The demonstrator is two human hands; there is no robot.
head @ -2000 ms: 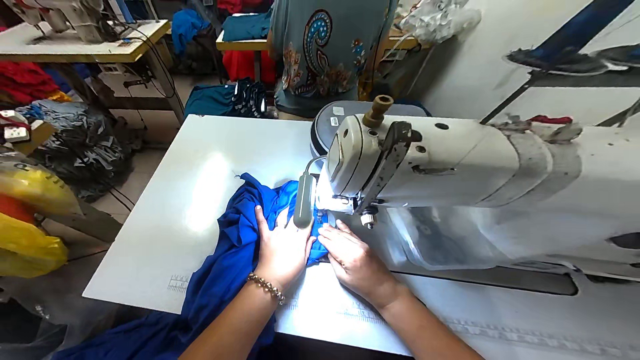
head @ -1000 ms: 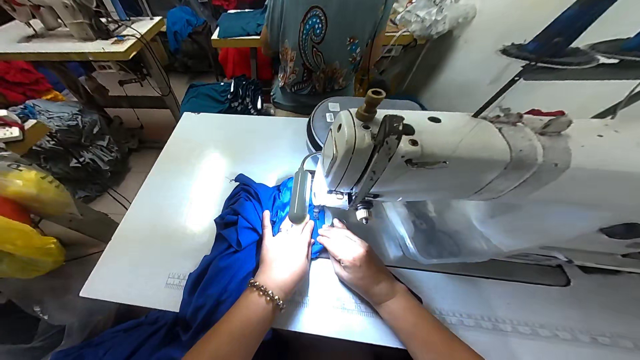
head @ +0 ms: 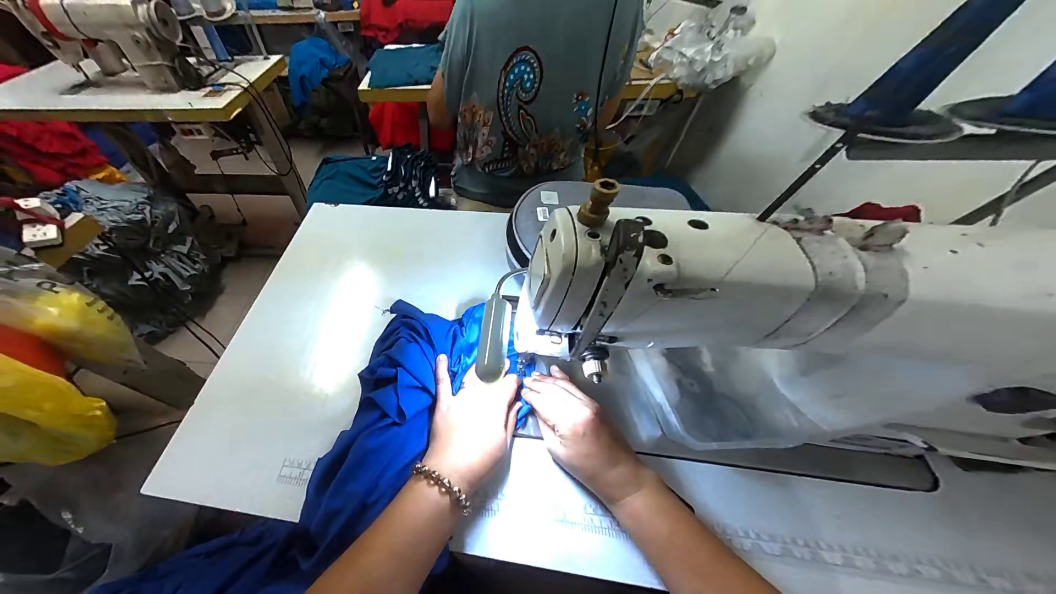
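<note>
Blue fabric [head: 375,421] lies bunched on the sewing machine's white table and hangs over its near edge at the left. My left hand [head: 474,421], with a beaded bracelet at the wrist, presses the fabric down just left of the needle area. At the right of the presser foot [head: 525,363], my right hand [head: 577,421] has its fingertips on the fabric's edge, close to the left fingers. The white industrial sewing machine [head: 701,280] reaches in from the right. A grey lamp [head: 493,338] on a thin neck hangs over my left hand and hides some cloth.
A clear plastic sheet [head: 734,396] lies under the machine arm. Beyond the table [head: 272,330], a person [head: 536,91] in a patterned grey top has their back to me. Another sewing machine [head: 115,37] stands at the upper left. Yellow bags [head: 49,412] and black plastic [head: 148,256] lie at the left.
</note>
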